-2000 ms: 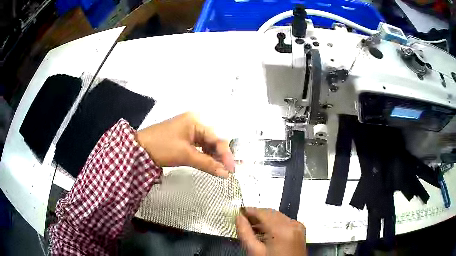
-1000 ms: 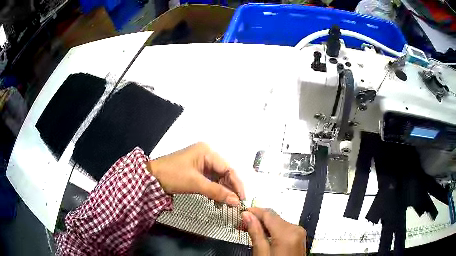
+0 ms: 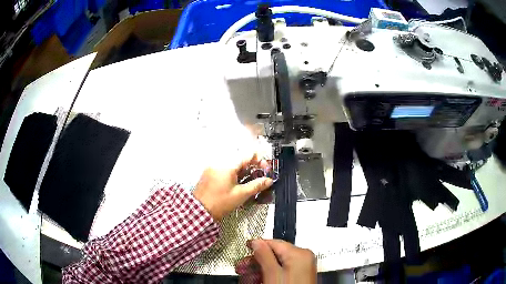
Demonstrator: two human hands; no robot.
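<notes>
My left hand [image 3: 224, 186] holds the upper right corner of a see-through mesh panel [image 3: 222, 244] just below and left of the presser foot [image 3: 276, 145]. My right hand [image 3: 283, 262] pinches the panel's right edge near the table's front edge. The panel lies over the white table, partly hidden by my left hand and checked sleeve. A narrow black strip [image 3: 286, 205] runs from under the foot towards me, right beside the panel's edge. Glare blurs the area around my left fingertips, so I cannot tell if panel and strip touch.
Two dark mesh panel stacks [image 3: 83, 175] lie at the left. Black strips [image 3: 396, 183] hang over the bed below the lit display [image 3: 412, 111]. A small white wheel [image 3: 304, 145] is right of the foot. Blue-handled snips [image 3: 479, 191] lie at right. A blue crate [image 3: 205, 22] stands behind.
Both hands have brought the mesh panel over to the strip, and my left hand is now up by the foot. My hands have moved apart along the panel's edge. The camera view has shifted.
</notes>
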